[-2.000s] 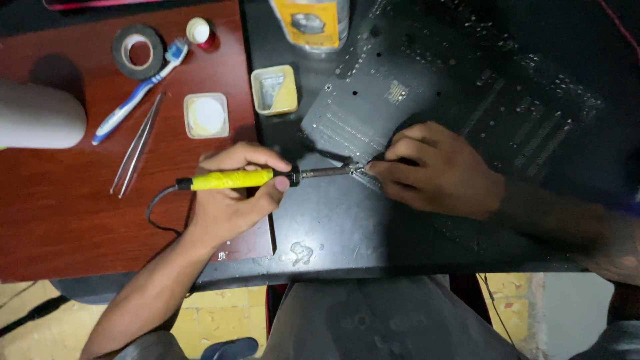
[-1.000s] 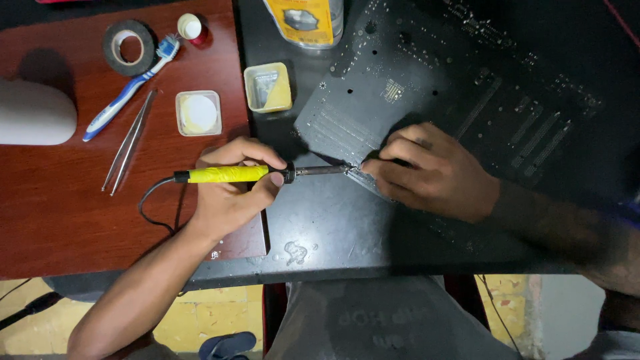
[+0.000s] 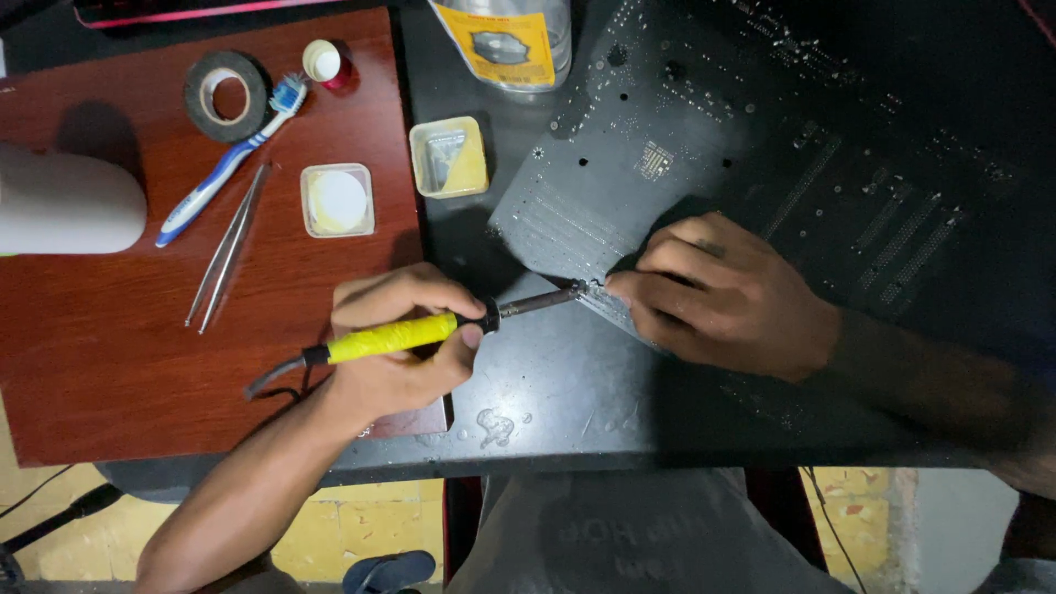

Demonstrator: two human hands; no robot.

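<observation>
My left hand (image 3: pixel 404 338) grips a soldering iron (image 3: pixel 392 337) by its yellow-wrapped handle, fingers and thumb near the black collar. The iron's tip meets the lower left edge of a dark circuit board (image 3: pixel 577 206), which lies with many solder points facing up. My right hand (image 3: pixel 726 297) rests over the board's lower part, thumb and fingertips pinched together right beside the iron's tip. Something small and shiny shows at those fingertips, too small to identify. What lies under the right palm is hidden.
On the reddish wooden board (image 3: pixel 99 355) lie metal tweezers (image 3: pixel 227 252), a toothbrush (image 3: pixel 219 177), a roll of black tape (image 3: pixel 198 95), a small round container (image 3: pixel 322 60) and a square dish (image 3: pixel 312 198). Another square container (image 3: pixel 417 157), a labelled clear bottle (image 3: pixel 565 49) and a white rounded object (image 3: pixel 66 202) stand nearby.
The iron's handle has tilted, its cord end now lower than before. Both hands stay at the board's edge, with the tip close to the right fingertips throughout.
</observation>
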